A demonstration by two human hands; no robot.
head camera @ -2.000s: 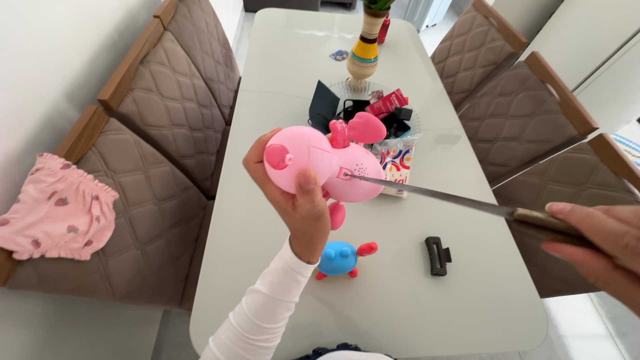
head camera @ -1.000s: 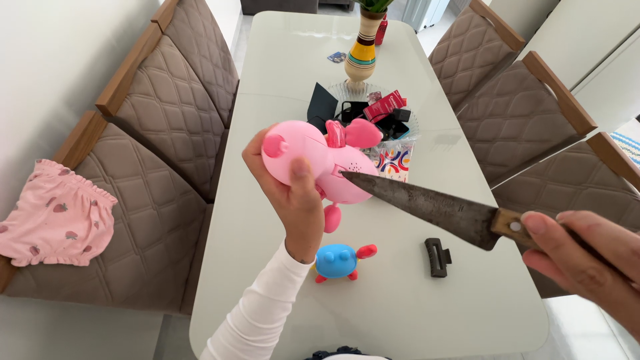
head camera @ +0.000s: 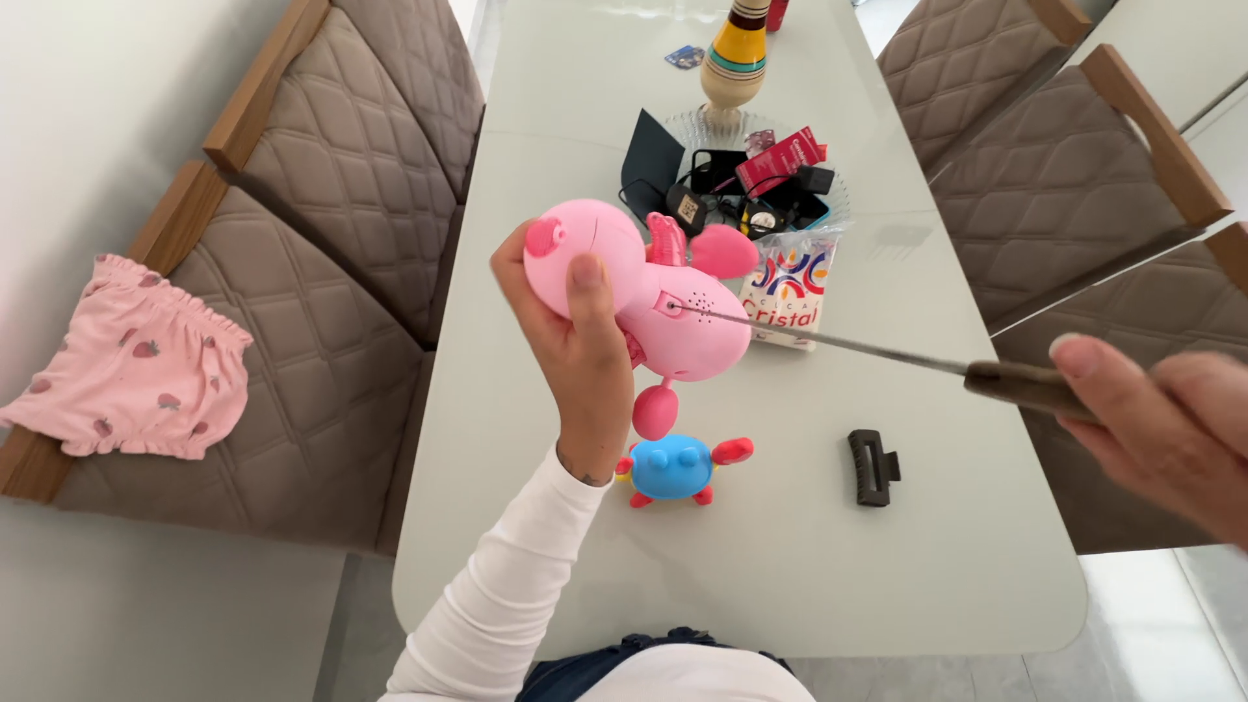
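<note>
My left hand [head camera: 585, 341] grips a pink plastic toy [head camera: 692, 331] around its round head and neck, above the middle of the table. The toy's body has a cluster of small holes and a small cover with a screw hole. My right hand [head camera: 1150, 419], partly cut off at the right edge, holds a kitchen knife [head camera: 858, 347] by its dark handle. The blade is seen nearly edge-on, and its tip is at the screw hole. Below the toy, a blue and red crab-like toy [head camera: 671, 468] stands on the table.
A black hair claw clip [head camera: 871, 468] lies on the table [head camera: 760, 575]. Farther back are a sugar packet [head camera: 792, 283], a glass dish [head camera: 840, 195] with cables and boxes, and a striped vase [head camera: 736, 58]. Quilted chairs [head camera: 331, 361] line both sides; pink shorts [head camera: 146, 361] hang on one.
One second ago the knife showed its broad side; now its blade is turned nearly edge-on, as it was two seconds ago. The pink toy stays in my left hand.
</note>
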